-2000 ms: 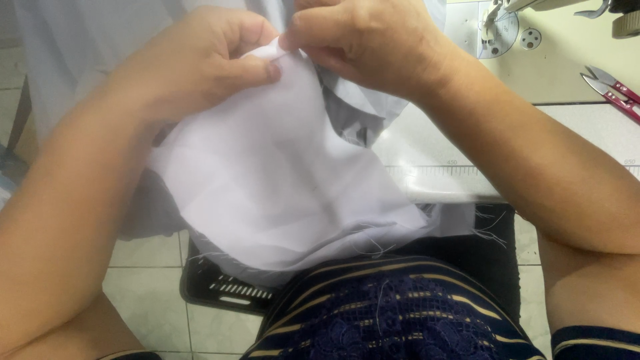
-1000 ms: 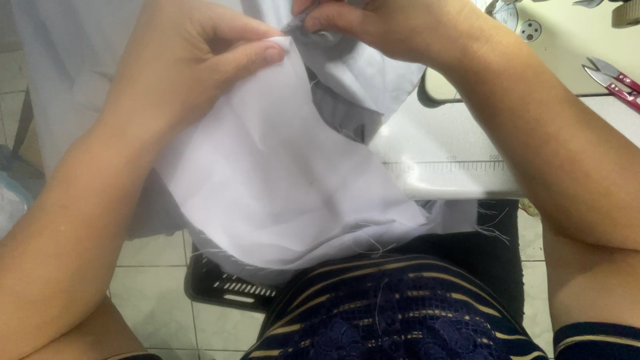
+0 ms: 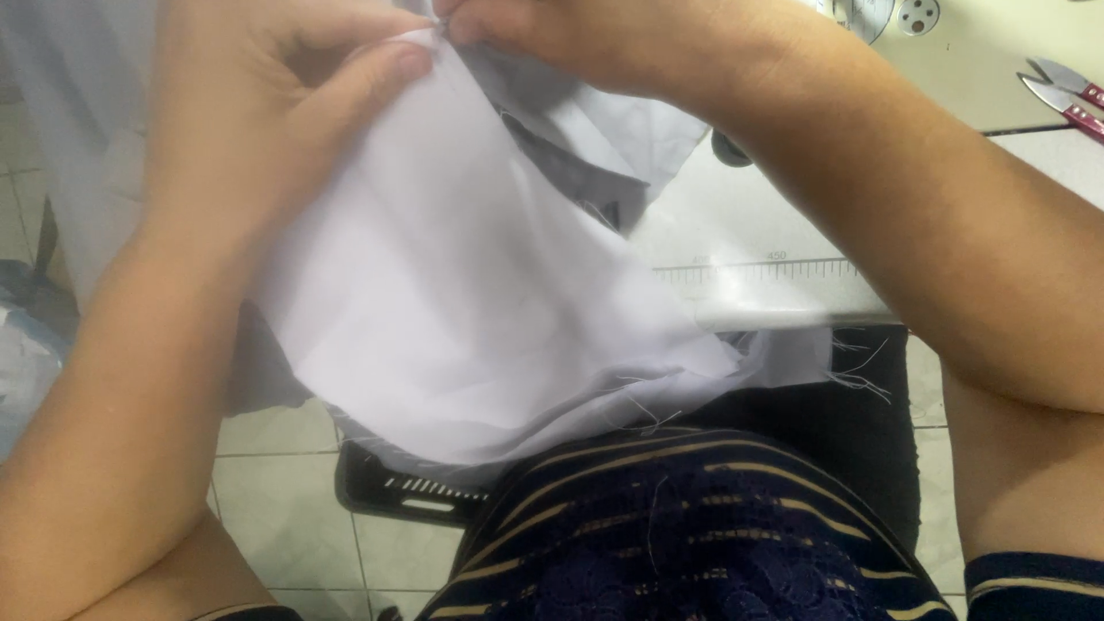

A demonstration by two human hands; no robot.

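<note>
A piece of white fabric with frayed edges hangs from my fingertips down over my lap. My left hand pinches its upper corner between thumb and fingers at the top of the view. Close beside it, almost touching, my right hand pinches the fabric at the same corner; its fingertips are partly cut off by the frame edge. Greyish fabric lies behind and below my right hand, and more pale cloth hangs at the upper left.
A sewing machine bed is at the upper right, with thread snips on it. Along the table's near edge runs a printed ruler scale. A black plastic basket is below the cloth, above the tiled floor.
My right hand has come back against my left at the fabric corner, after being slightly apart from it one second ago. Both hands sit higher in view than two seconds ago.
</note>
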